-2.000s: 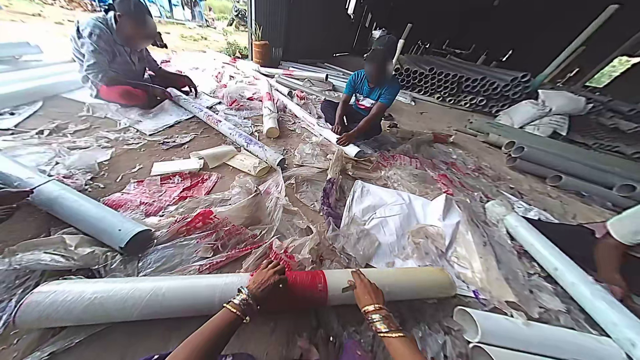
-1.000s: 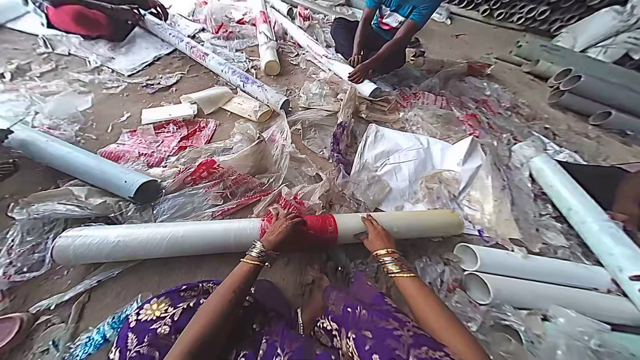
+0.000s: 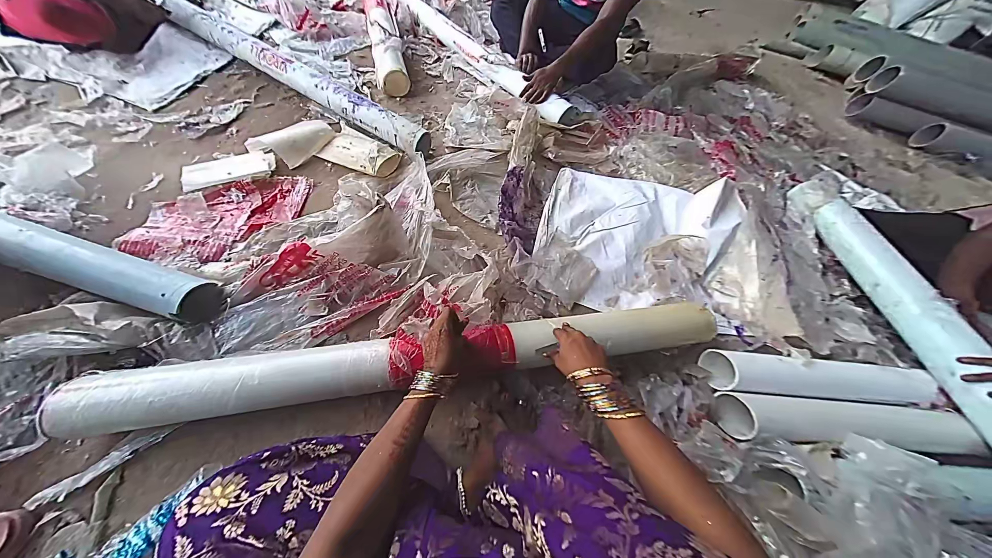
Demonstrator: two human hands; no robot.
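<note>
A white plastic pipe [image 3: 232, 386] lies across the ground in front of me, partly wrapped in clear film, its right part cream-coloured. Around its middle is a band of red printed plastic film [image 3: 490, 346]. My left hand [image 3: 445, 345] grips the bunched red film on top of the pipe. Just right of the band, my right hand [image 3: 575, 350] rests on the bare cream part, fingers curled around a small dark thing that looks like a thin blade; it is too small to be sure. Gold bangles circle both wrists.
Torn film [image 3: 364, 225] and a white sheet [image 3: 620, 225] lie beyond the pipe. Short white pipes [image 3: 837, 380] sit at right, a blue-grey pipe [image 3: 101, 260] at left. Other people's hands [image 3: 542, 77] work on a pipe ahead; another person's hand is at the right edge.
The view has tipped down and come closer since two seconds ago. My hands stay at the red band, and more of the cream part shows beside it only slightly, if at all.
</note>
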